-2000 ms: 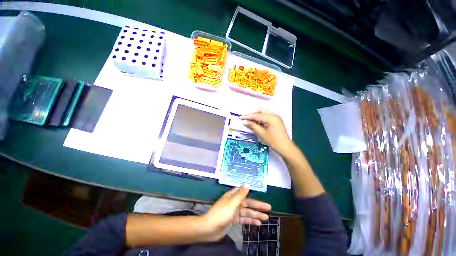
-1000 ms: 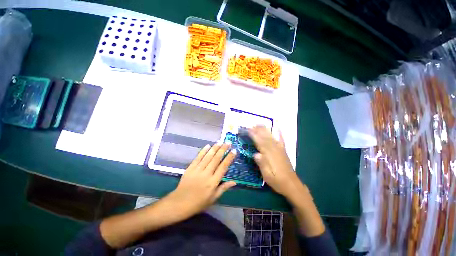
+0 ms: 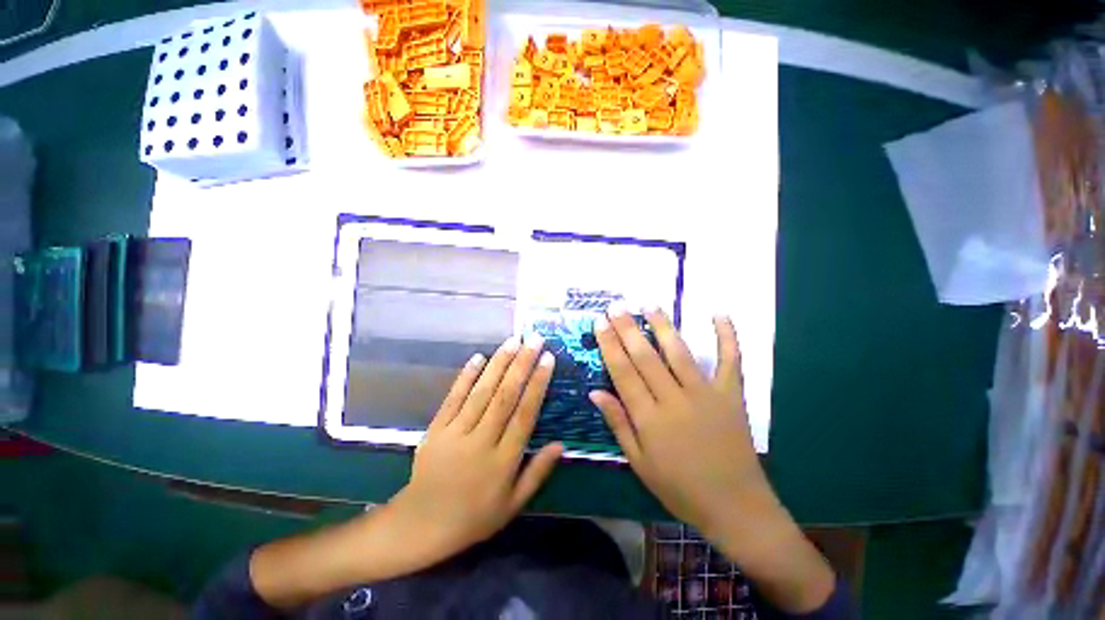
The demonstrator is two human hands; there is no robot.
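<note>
A white front housing (image 3: 335,333) lies flat in front of me, its large window on the left. A green circuit board (image 3: 567,418) lies in the key section on the right. My left hand (image 3: 479,442) rests flat with fingertips on the board's left edge and the housing's middle bar. My right hand (image 3: 679,418) lies flat with fingertips on the board's upper right part. Both hands have fingers extended and grip nothing. They hide parts of the board and the housing's lower edge. The dark rim of the fixture (image 3: 606,237) shows around the housing.
White paper (image 3: 242,388) lies under the work. A dotted white keypad stack (image 3: 218,103) stands back left. Two tubs hold orange keycaps (image 3: 424,79), (image 3: 606,82). Stacked boards (image 3: 103,303) lie at left. Clear bags (image 3: 1066,400) and a white sheet (image 3: 969,206) are at right.
My left hand has come up from below the housing onto the board. My right hand has flattened beside it on the board. The view has shifted and come closer to the work.
</note>
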